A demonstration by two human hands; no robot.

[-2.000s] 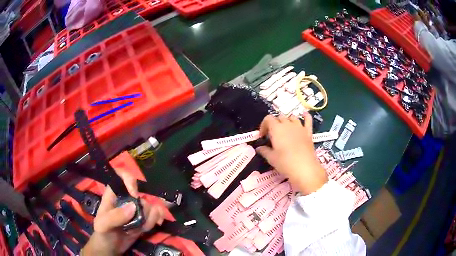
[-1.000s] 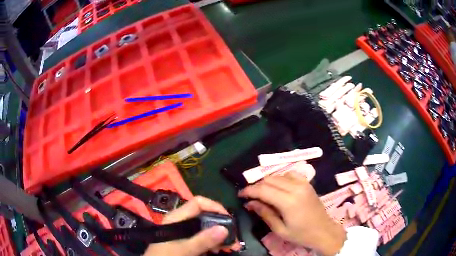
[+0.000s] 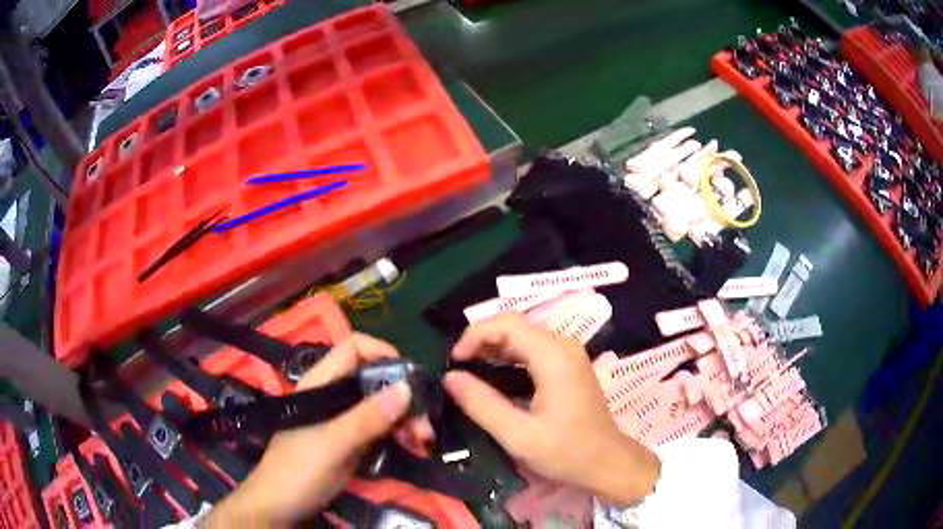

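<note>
My left hand (image 3: 336, 429) holds a dark smartwatch body (image 3: 385, 376) at the lower centre, with one black strap (image 3: 274, 411) running off its left end. My right hand (image 3: 548, 408) is just right of the watch body, fingers bent around a black strap (image 3: 496, 378) whose near end is close to the body. Whether the two touch is too blurred to tell. Strapped smartwatches (image 3: 165, 436) lie in rows over the near red tray (image 3: 315, 320), partly hidden by my left hand.
A raised red pocket tray (image 3: 414, 129) stands at upper left with blue sticks (image 3: 300, 198) and dark tweezers (image 3: 181, 248). Right of my hands lie a black strap heap (image 3: 579, 222), pink straps (image 3: 662, 387), cream straps (image 3: 672, 186), a yellow ring (image 3: 756, 207) and grey straps (image 3: 791, 287). Another full tray (image 3: 827, 191) is at right.
My right hand has moved from the strap piles to beside the watch body, now with a black strap. My left hand has turned the watch so its attached strap points left.
</note>
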